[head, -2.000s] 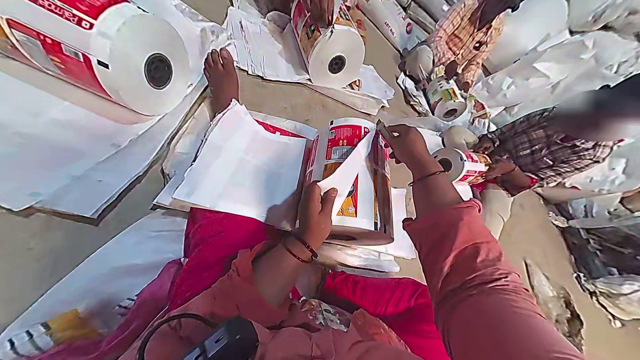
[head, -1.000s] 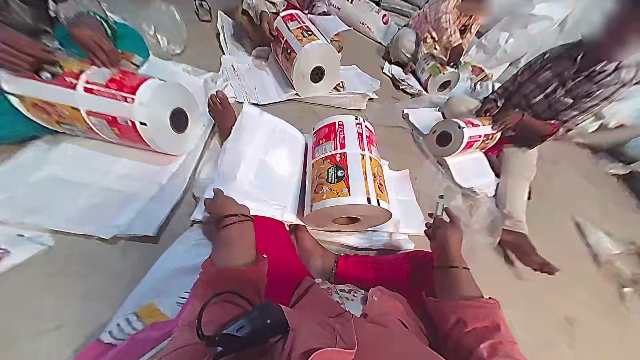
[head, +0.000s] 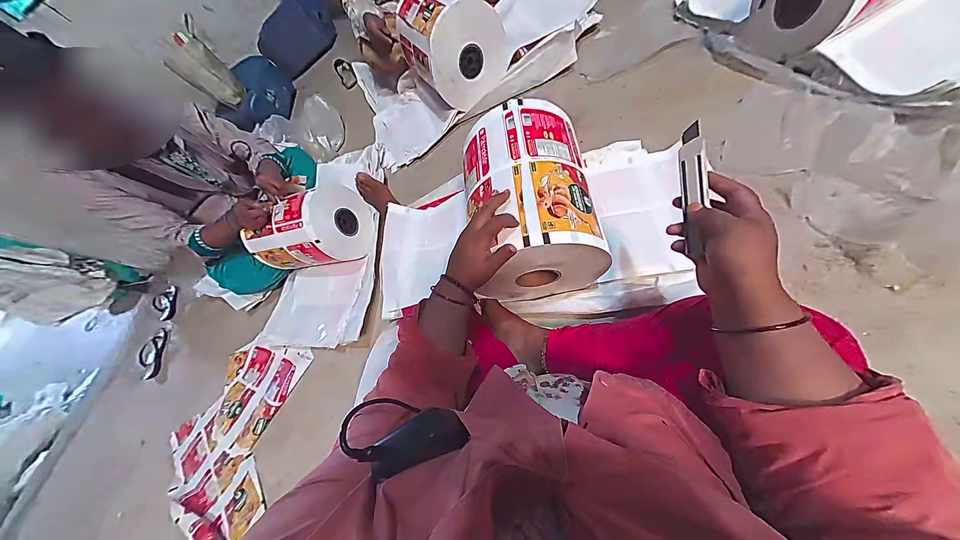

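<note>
A large roll of printed packaging film [head: 559, 195] stands tilted in front of me, its round end with a brown core facing me. My left hand [head: 484, 244] rests with spread fingers against the roll's left side. In my right hand [head: 724, 225], raised to the right of the roll, is a slim utility knife [head: 693, 187] with a dark tip pointing up. White sheets [head: 424, 244] lie under the roll and on both sides of it. A black device with a looped cord [head: 420, 442] lies on my chest.
At left, a co-worker's hands [head: 255, 210] are on another film roll [head: 330, 225]. A further roll [head: 465, 56] is at the top, with another person's hand. Printed film sheets [head: 232, 427] and sandals [head: 154, 352] lie on the ground at left. Another roll [head: 795, 26] is at the top right.
Two seconds ago both my hands were at the roll with a loose sheet lifted over it; that sheet is no longer raised. My right hand has moved off to the right. The view has swung left.
</note>
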